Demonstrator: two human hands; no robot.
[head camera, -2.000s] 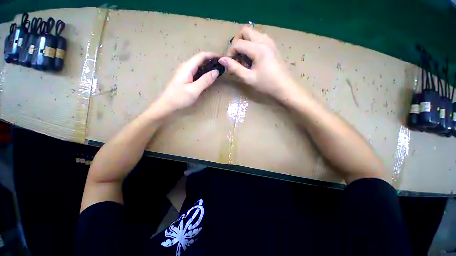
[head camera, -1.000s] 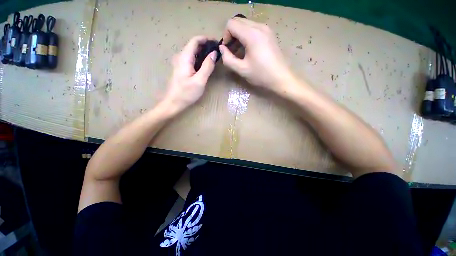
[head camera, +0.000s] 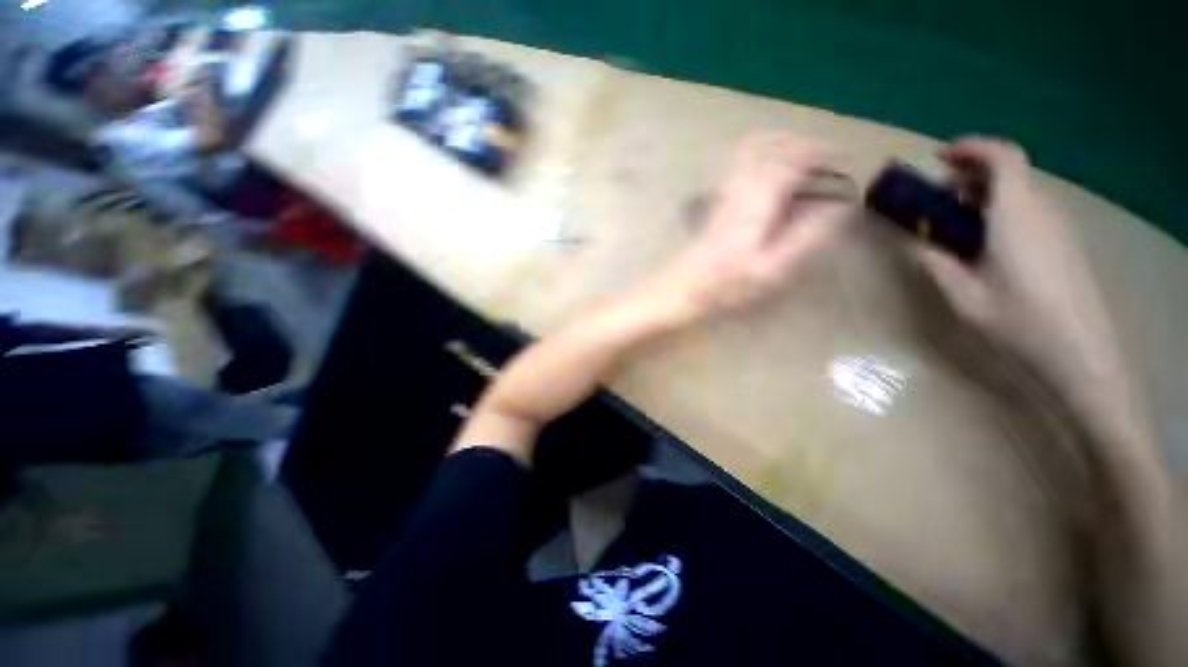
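The frame is blurred. My right hand (head camera: 1023, 235) holds a black power bank (head camera: 928, 211) with a small pale mark, above the cardboard bench cover (head camera: 730, 352). A thin dark cable loop (head camera: 823, 186) extends from the unit's left end toward my left hand (head camera: 762, 215). The fingers of my left hand are beside this loop; blur hides whether they grip it. A group of black looped units (head camera: 463, 111) with pale and tan bands stands on the bench at the upper left.
The green conveyor belt (head camera: 808, 52) runs beyond the bench. A black surface (head camera: 378, 404) with small tan pieces lies below the bench edge at left. Another person (head camera: 156, 137) sits farther along the bench at upper left.
The view has swung left, so the looped units appear farther right and the right-hand cluster is out of view. My hands have separated; the unit shows in my right hand.
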